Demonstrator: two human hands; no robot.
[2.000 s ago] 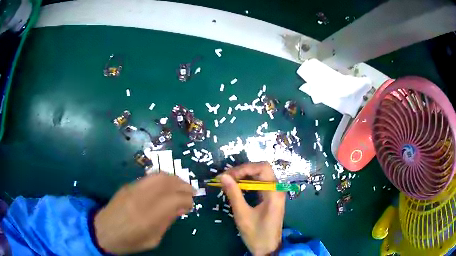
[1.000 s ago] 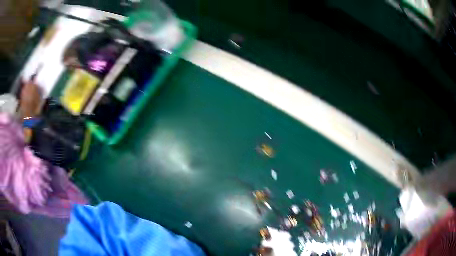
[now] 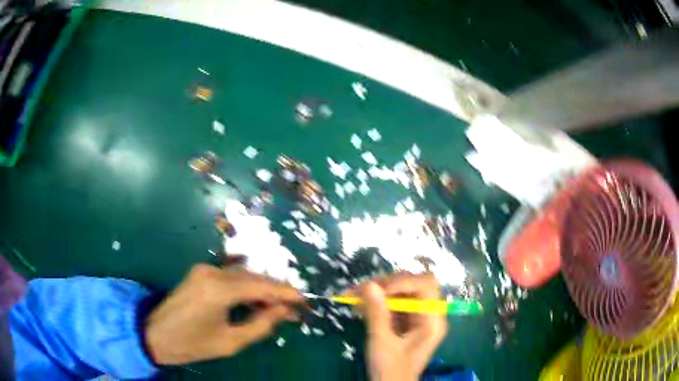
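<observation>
My right hand (image 3: 406, 320) holds yellow tweezers (image 3: 402, 304) with a green end, low in the middle of the view. Their tips point left, close to the fingertips of my left hand (image 3: 223, 312). My left thumb and fingers are pinched together; whatever lies between them is too small and blurred to tell. White pad strips (image 3: 257, 242) lie just above my left hand. Loose white pieces (image 3: 402, 242) are scattered on the green bench above my right hand. Small electronic modules (image 3: 301, 186) lie in a loose cluster above the strips.
A pink fan (image 3: 614, 257) stands at the right, with a yellow fan (image 3: 633, 361) below it. Crumpled white paper (image 3: 521, 164) lies at the foot of the metal post (image 3: 595, 82). A white rail (image 3: 335, 41) crosses the back. A green tray (image 3: 33, 97) is at the upper left.
The view swung left to the tray and a person's pink sleeve, then came back to the work. Both hands, out of view one second ago, show again, with the tweezers in my right hand.
</observation>
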